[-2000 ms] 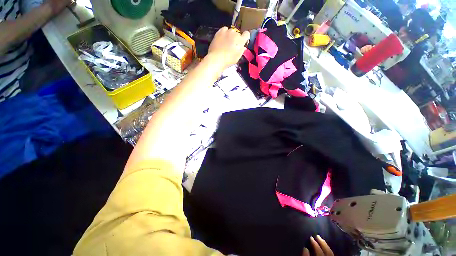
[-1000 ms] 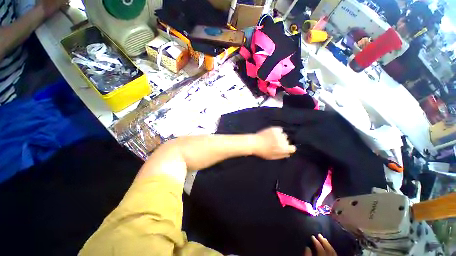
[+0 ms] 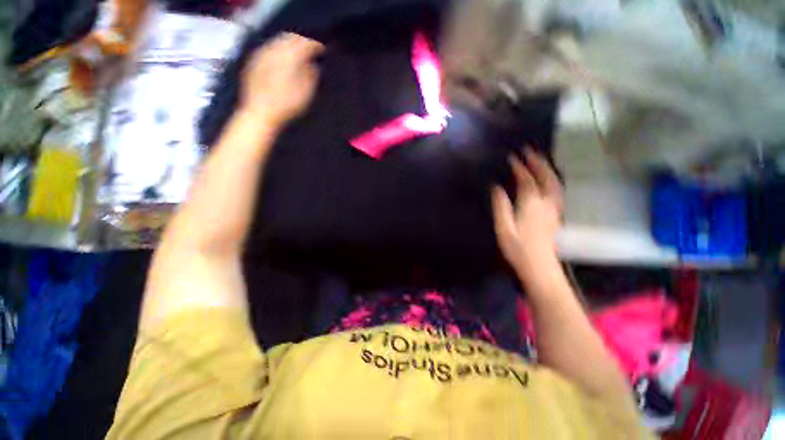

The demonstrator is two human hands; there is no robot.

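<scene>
The black garment piece (image 3: 361, 206) lies spread over the table in front of me. Two arms of bright pink strip (image 3: 396, 133) form a V on it, meeting at a bright lit spot beside the blurred sewing machine head. My left hand (image 3: 280, 77) is at the upper left of the black cloth, fingers curled; blur hides whether it grips the cloth. My right hand (image 3: 531, 210) lies at the right edge of the cloth, fingers and thumb apart. Needle and presser foot cannot be made out.
The view is blurred. A yellow tray (image 3: 56, 185) and marked white paper (image 3: 159, 120) are at left. A blue bin (image 3: 699, 215) stands at right. A pink pile (image 3: 637, 331) lies lower right, near a red container (image 3: 723, 408). Blue cloth (image 3: 60, 326) hangs lower left.
The view has swung down and right, bringing my torso and right arm into view. My left hand, first far out near the black and pink stack, is now at the black cloth's upper left.
</scene>
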